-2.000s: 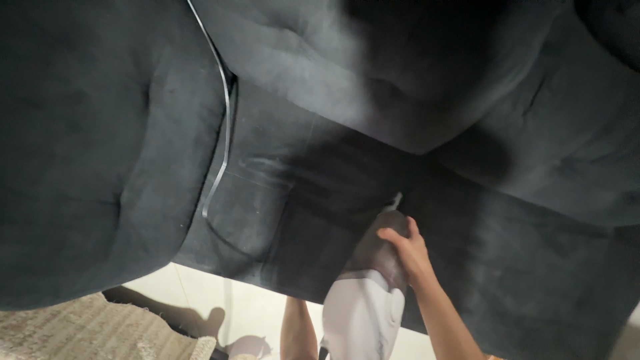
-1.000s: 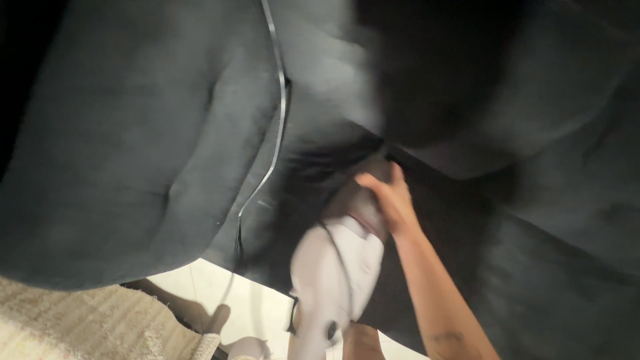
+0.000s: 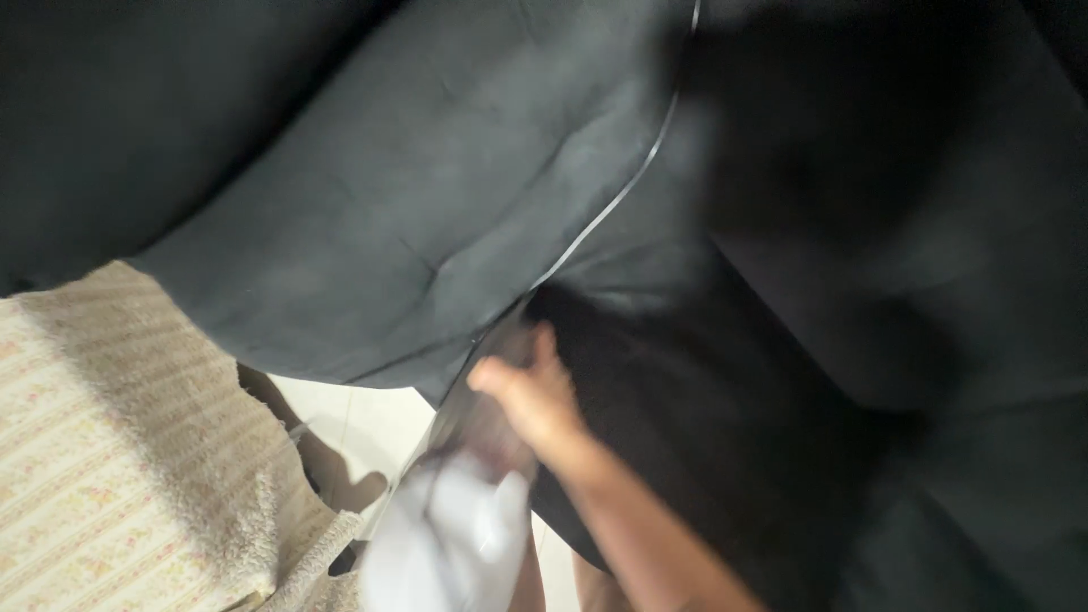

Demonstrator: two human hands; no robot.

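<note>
A white handheld vacuum cleaner with a clear grey front chamber, blurred by motion, points up from the bottom centre. My right hand holds the chamber from its right side, with the thumb across the top. The nozzle end is near the crease between a dark grey sofa cushion and the black sofa surface beside it. My left hand is not visible. A thin pale cord or piping runs down the cushion's edge to just above the nozzle.
At the lower left lies a cream, floral-striped cover with a fleecy edge. Pale floor tiles show between it and the sofa. Bare legs are partly visible at the bottom, beside the vacuum. Dark sofa cushions fill the right side.
The vacuum and my right hand have moved left along the sofa, closer to the large left cushion and the thin cord. The view has shifted left too.
</note>
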